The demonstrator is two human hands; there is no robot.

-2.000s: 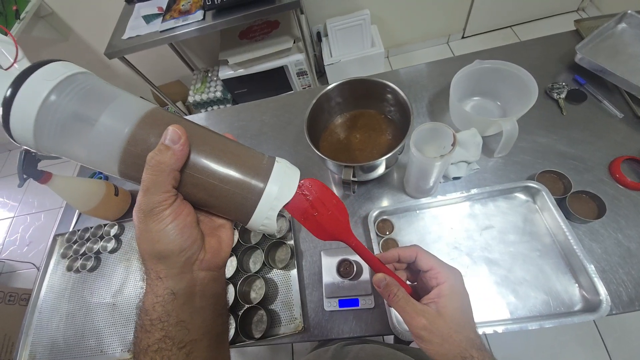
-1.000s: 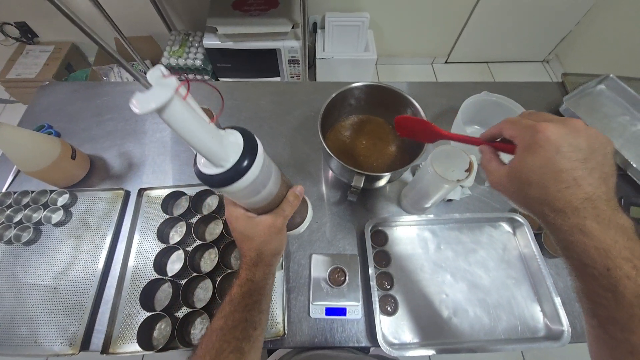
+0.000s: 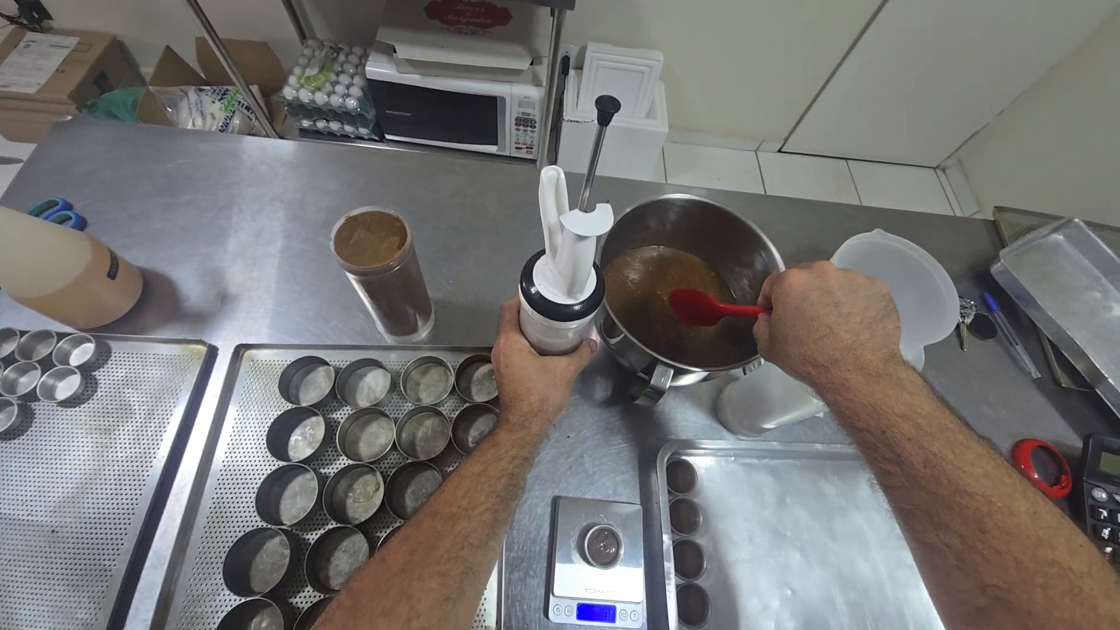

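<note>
My left hand [image 3: 535, 372] is closed around the clear barrel of a white-handled dispenser [image 3: 563, 302] with a black collar, upright left of a steel bowl [image 3: 757, 245]. My right hand [image 3: 827, 324] grips a red silicone spatula [image 3: 698, 308], its head over the brown batter in the bowl. A clear cylinder filled with brown batter [image 3: 382, 271] stands on the steel table, left of my left hand. On a digital scale [image 3: 598, 582] sits a small filled metal cup [image 3: 603, 545]. Several small filled cups [image 3: 684, 516] line the left side of a smooth metal tray [image 3: 787, 525].
Perforated trays [image 3: 223, 420] hold several metal rings; another [image 3: 79, 490] holds small cups. Behind the right hand are a plastic jug [image 3: 906, 284] and a translucent container [image 3: 766, 402]. A spray bottle [image 3: 70, 271] is far left; a calculator [image 3: 1104, 481], pen and metal pans lie right.
The red spatula has moved from the dispenser's end to over the bowl. The dispenser has gone from tilted to upright. The batter-filled cylinder now stands on the table.
</note>
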